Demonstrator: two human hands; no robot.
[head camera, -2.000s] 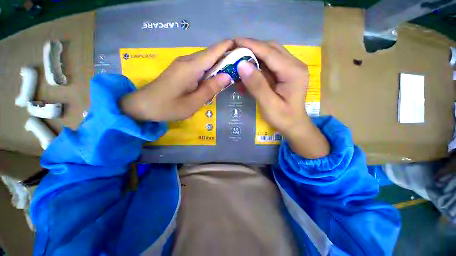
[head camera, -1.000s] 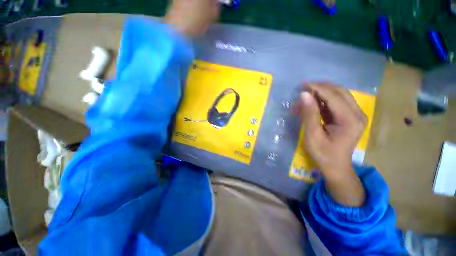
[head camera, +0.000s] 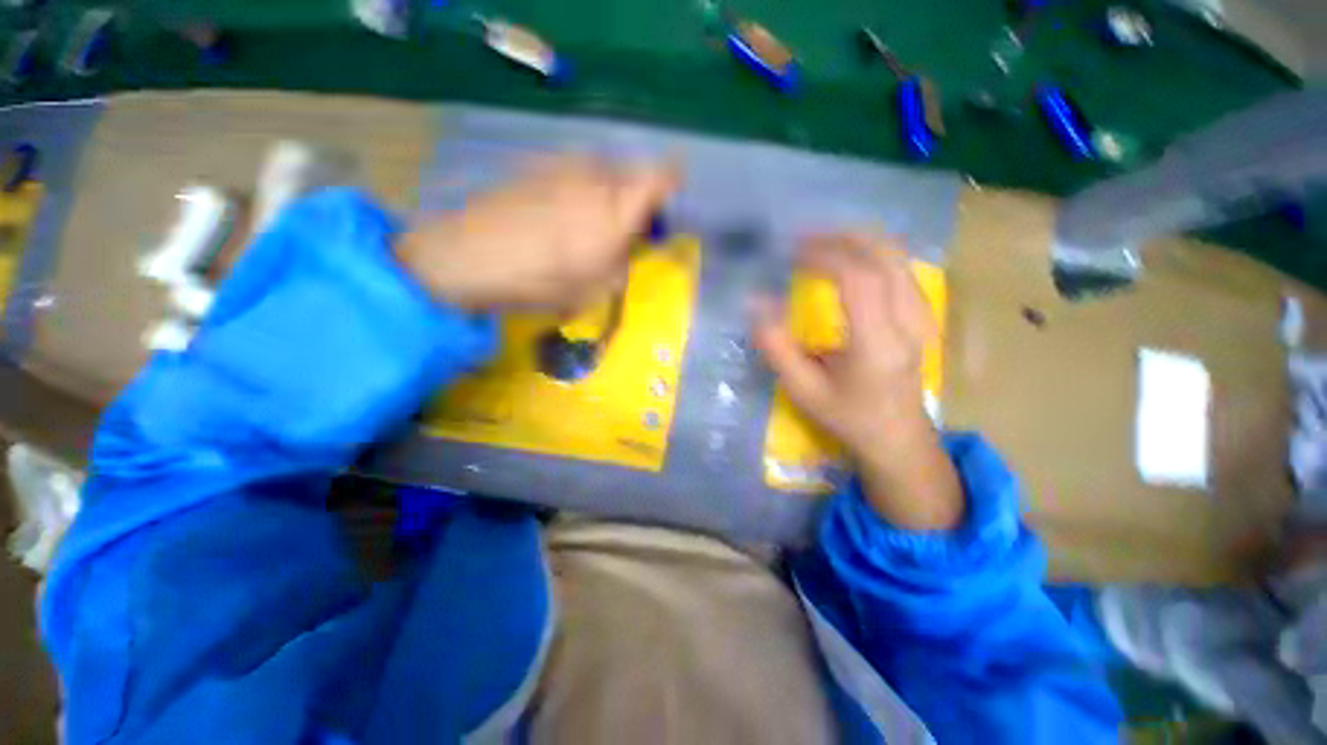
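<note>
My left hand (head camera: 531, 240) is blurred above the left part of the grey and yellow printed mat (head camera: 568, 473). Its fingertips are closed on a small dark-blue part (head camera: 656, 227), likely a blue battery unit; most of it is hidden by the fingers. My right hand (head camera: 866, 349) is over the right yellow panel, also blurred, with thumb and fingers apart and nothing visible in it. The two hands are apart.
White housing shells (head camera: 194, 233) lie on the cardboard at left. Blue battery units (head camera: 914, 117) and a part-filled shell (head camera: 520, 47) lie on the green conveyor (head camera: 640, 66). A grey post (head camera: 1208, 168) stands at right, above a white card (head camera: 1173, 418).
The white housing both hands held at first is no longer in them. My left hand has come back from the conveyor edge to the mat, with a blue part. My right hand has opened.
</note>
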